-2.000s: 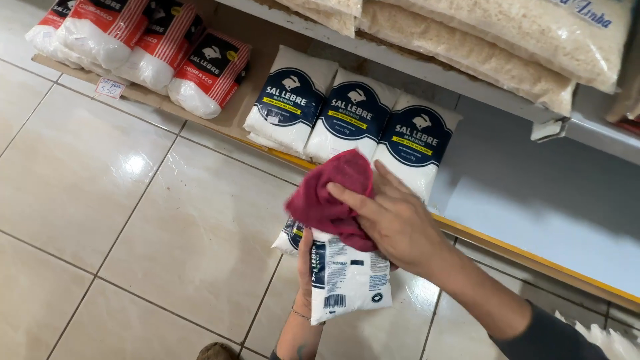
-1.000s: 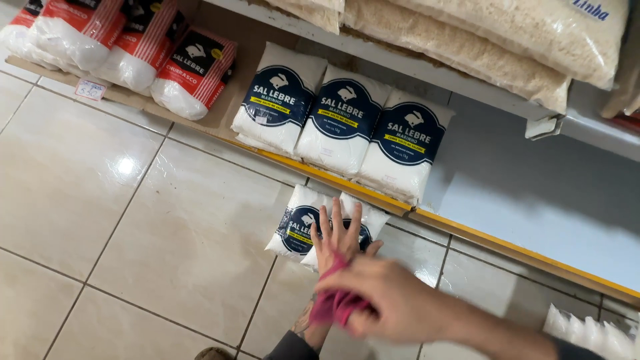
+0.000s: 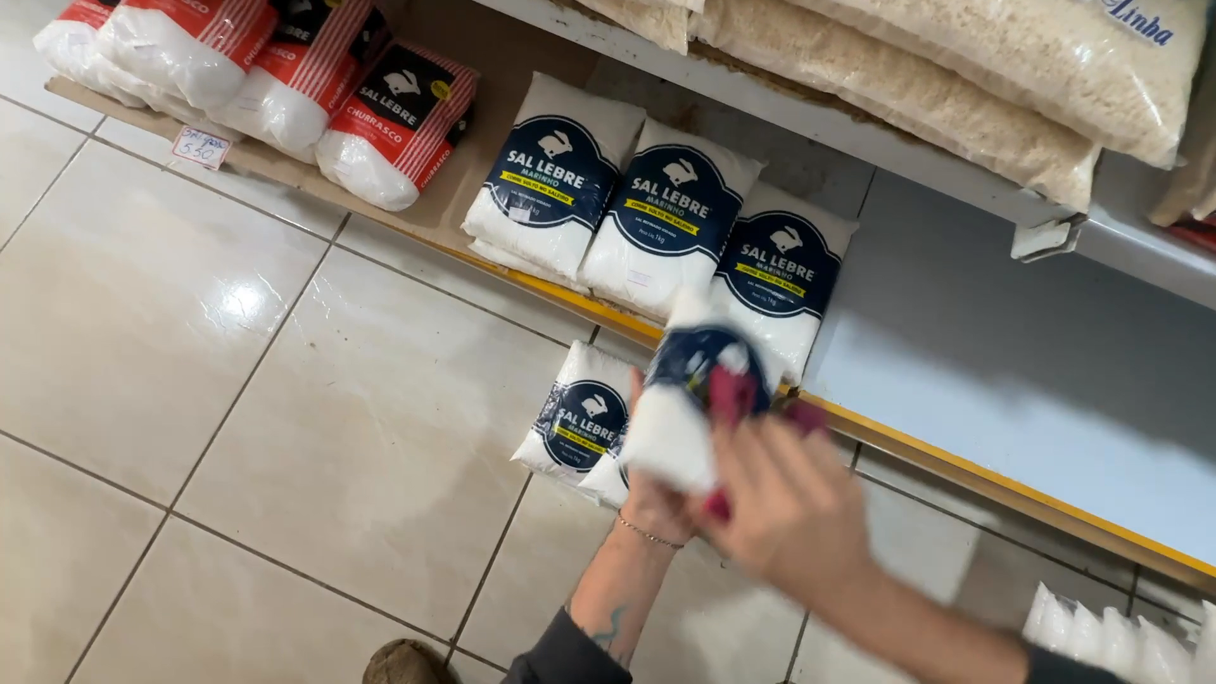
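Note:
My left hand (image 3: 657, 503) holds up a white and navy bag of salt (image 3: 673, 432) from below, its fingers largely hidden behind the bag. Blurred by motion, my right hand (image 3: 793, 499) presses a crumpled dark pink cloth (image 3: 733, 394) against the front of that bag. On the floor tiles, just left of my left hand, lies another salt bag (image 3: 581, 418), with part of one more beside it. Three front bags of the same salt, at the left (image 3: 556, 185), in the middle (image 3: 670, 218) and at the right (image 3: 784, 275), lie side by side on the bottom shelf.
Red and black salt bags (image 3: 394, 128) lie at the shelf's left, by a handwritten price tag (image 3: 200, 148). An upper shelf (image 3: 855, 123) with large rice bags (image 3: 912, 85) overhangs. The yellow shelf edge (image 3: 950, 456) runs diagonally. White packages (image 3: 1107, 632) stand lower right; a shoe (image 3: 407, 662) shows below.
One second ago my left hand was on the bags on the floor; now it holds one up. The cloth in my right hand has moved onto that bag.

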